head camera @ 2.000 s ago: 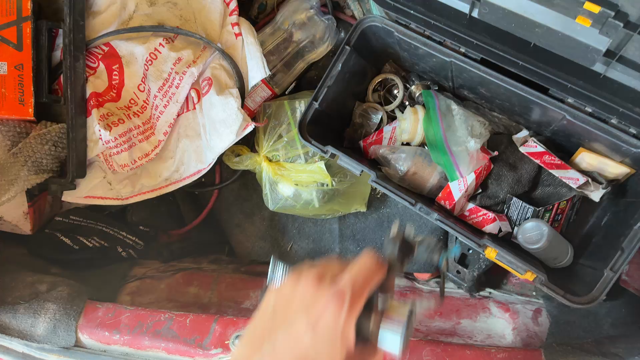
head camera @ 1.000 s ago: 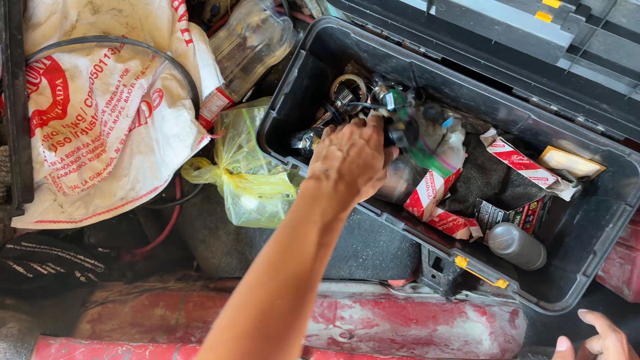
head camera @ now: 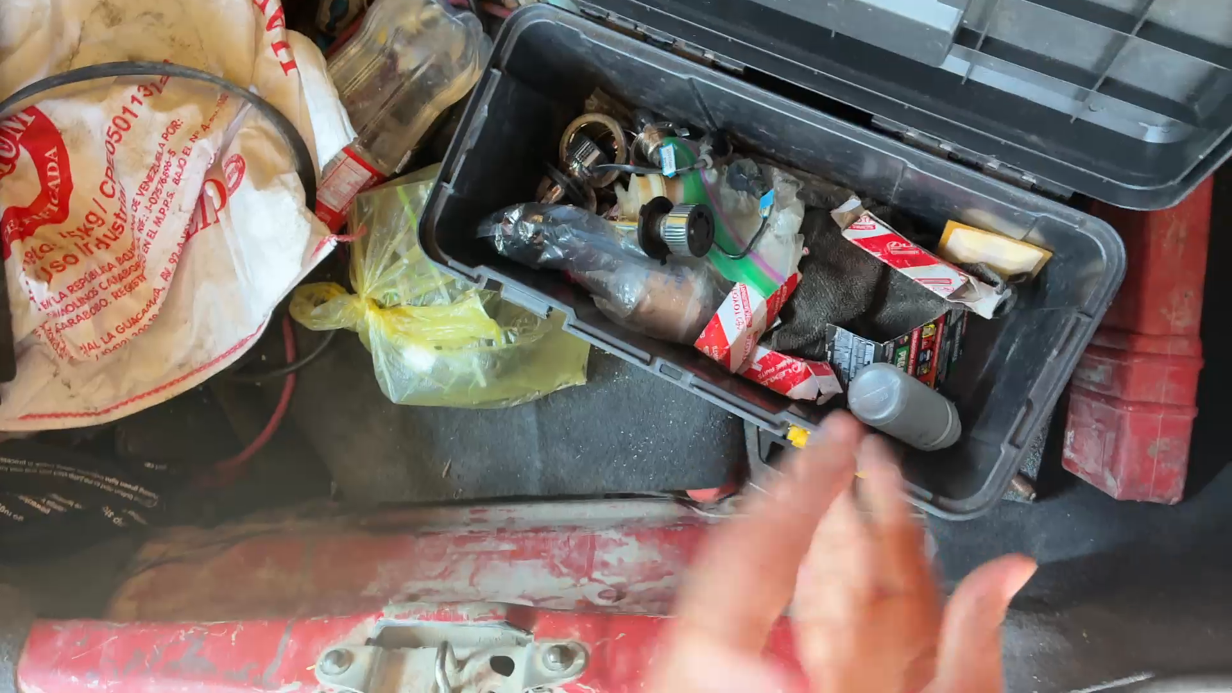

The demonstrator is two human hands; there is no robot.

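My left hand and my right hand are blurred, close together with fingers extended, in front of the toolbox's near edge; nothing shows in either. The black plastic toolbox stands with its lid raised. Inside, at left, are a ribbed metal and black round part with a cable near it, a metal ring, a clear plastic bag and a green-edged zip bag. Torn red-and-white cartons, dark cloth, a yellowish packet and a grey cylindrical container lie toward the right.
A printed white sack lies at left under a black cable. Beside the box are a knotted yellow plastic bag and a clear plastic container. A worn red metal bar with a latch crosses the foreground; a red case is at right.
Two seconds ago a hand held a metal and black part; one second ago my left hand was in the toolbox's left end. It has drawn back beside my right hand, and a similar part lies inside.
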